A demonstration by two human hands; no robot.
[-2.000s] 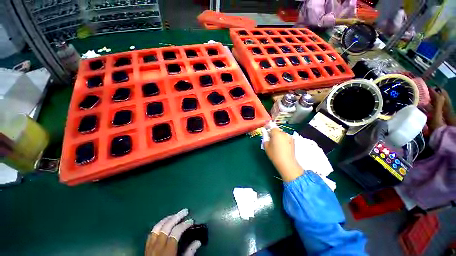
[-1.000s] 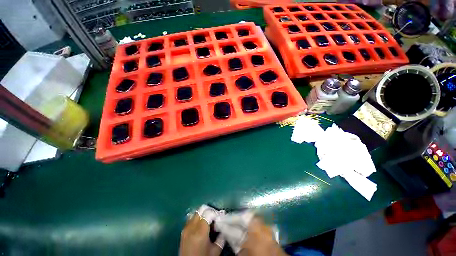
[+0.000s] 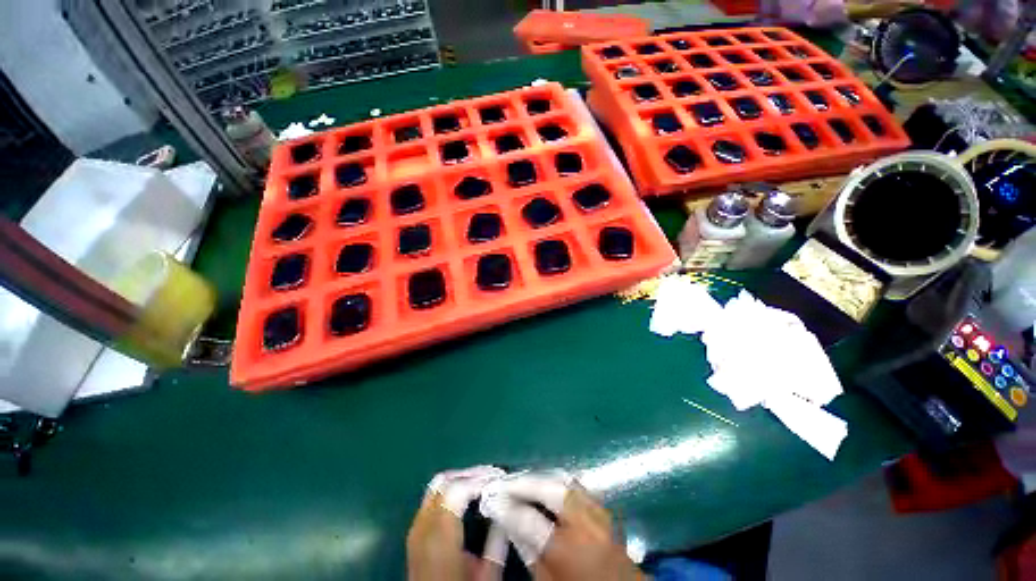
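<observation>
My left hand (image 3: 445, 524) and my right hand (image 3: 571, 531) are together at the bottom centre, just above the green bench mat. White finger cots cover the fingertips. A black watch head (image 3: 477, 527) is held between them, mostly hidden by the fingers. Something white, likely a wipe, is at the right fingertips; it blends with the finger cots. A large orange-red foam tray (image 3: 452, 311) lies beyond the hands, with black watch heads in nearly all its pockets; one pocket in the back part is empty.
A second filled foam tray (image 3: 784, 159) stands behind right. Two solvent bottles (image 3: 727, 211), a pile of white wipes (image 3: 773, 361), a dark box with a patterned top (image 3: 835, 280), round devices (image 3: 907, 213) and a black box with coloured dots (image 3: 949, 375) are right. White foam (image 3: 85, 250) is left.
My right hand has come from the wipe pile to my left hand and the watch head. The loose white wipe near the bench's front no longer shows. The camera view has shifted.
</observation>
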